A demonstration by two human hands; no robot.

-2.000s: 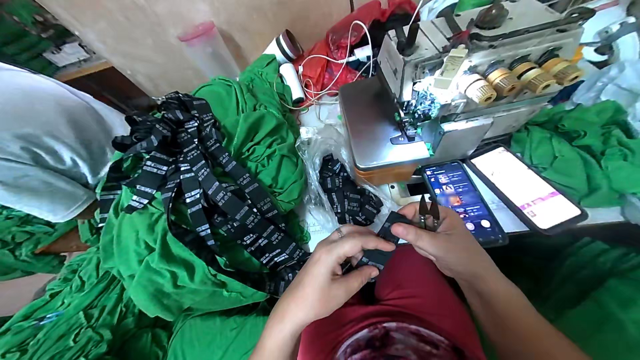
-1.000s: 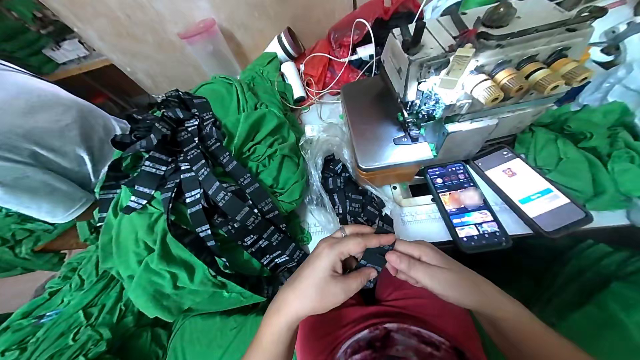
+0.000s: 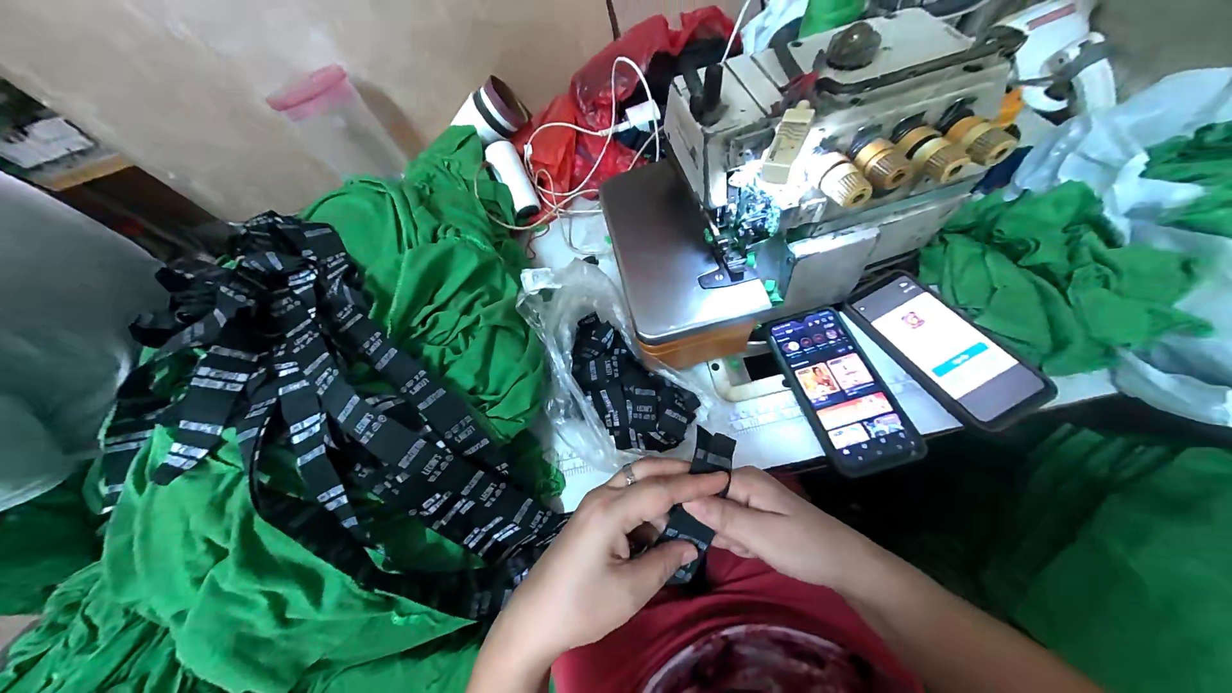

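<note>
Above my lap, my left hand, with a ring on one finger, pinches a black printed label strip between thumb and fingers. My right hand grips the same strip near its upper end, close against the left fingertips. A long heap of black label tape with white print lies to the left and runs toward my left hand. Just beyond my hands, cut black labels lie in a clear plastic bag. Whether the right hand holds anything more is hidden.
An overlock sewing machine with its lamp lit stands on the white table. Two phones with lit screens lie at its front edge. Green fabric is piled left and right. A white cable runs behind beside a red plastic bag.
The dark thread snips seen in my right hand two seconds ago no longer show. A strip end now stands up above my fingers. The screen of the right phone has changed.
</note>
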